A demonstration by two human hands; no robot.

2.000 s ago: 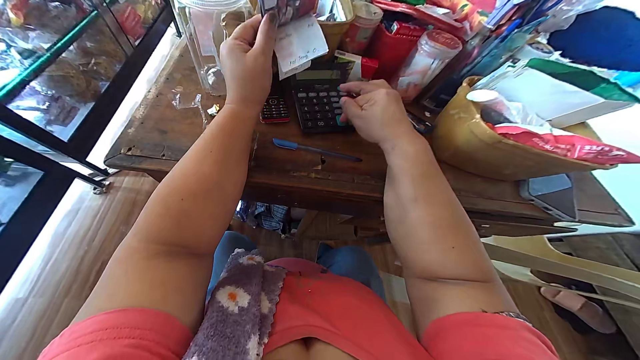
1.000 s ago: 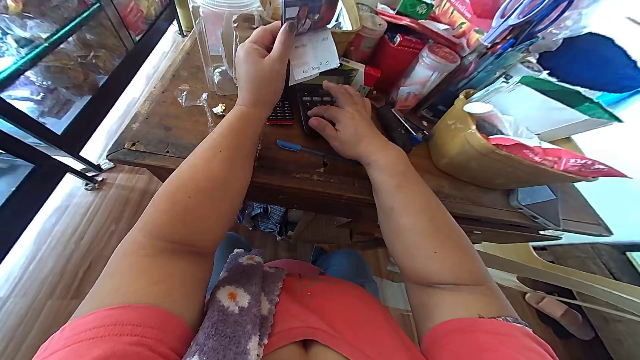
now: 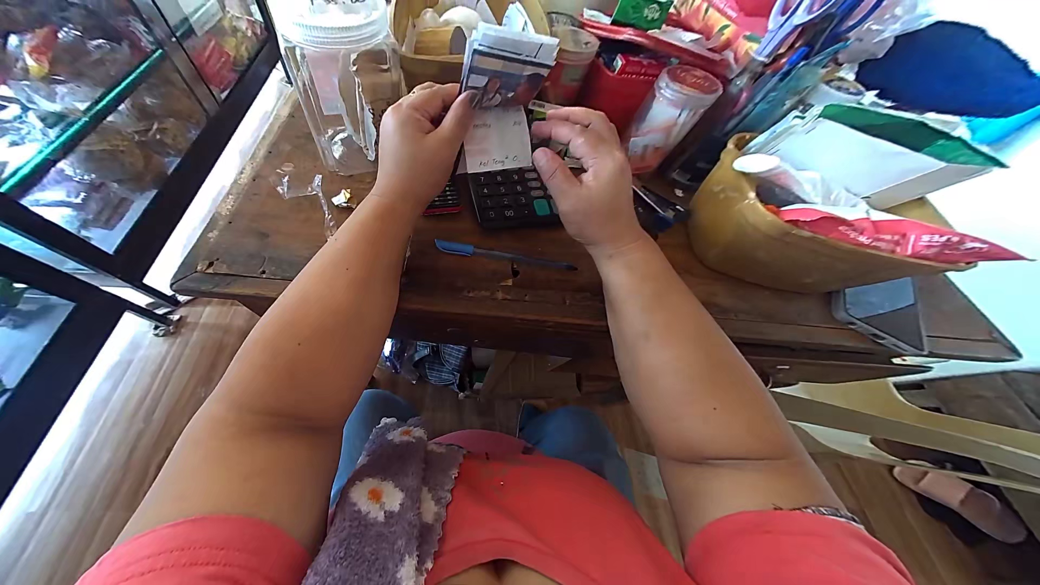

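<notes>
My left hand [image 3: 422, 134] grips a stack of folded papers and a printed photo [image 3: 505, 73] between thumb and fingers, at the back of the wooden desk. A white slip with handwriting [image 3: 497, 142] hangs below the stack, over the top of a black calculator [image 3: 512, 199]. My right hand [image 3: 587, 166] is at the right side of the slip, fingers bent and apart; whether it touches the paper I cannot tell. A blue pen [image 3: 504, 254] lies across the desk in front of the calculator. A dark red-edged device [image 3: 444, 200] lies partly under my left wrist.
A clear plastic jar [image 3: 337, 89] stands at the back left, beside a glass display case [image 3: 89, 122]. On the right are a tan basket [image 3: 780, 244] with packets and a box, a lidded jar [image 3: 678, 106], and a phone [image 3: 881, 309] near the desk's edge.
My right hand has moved from the calculator keys up to beside the white slip. My left hand still holds the papers above the calculator.
</notes>
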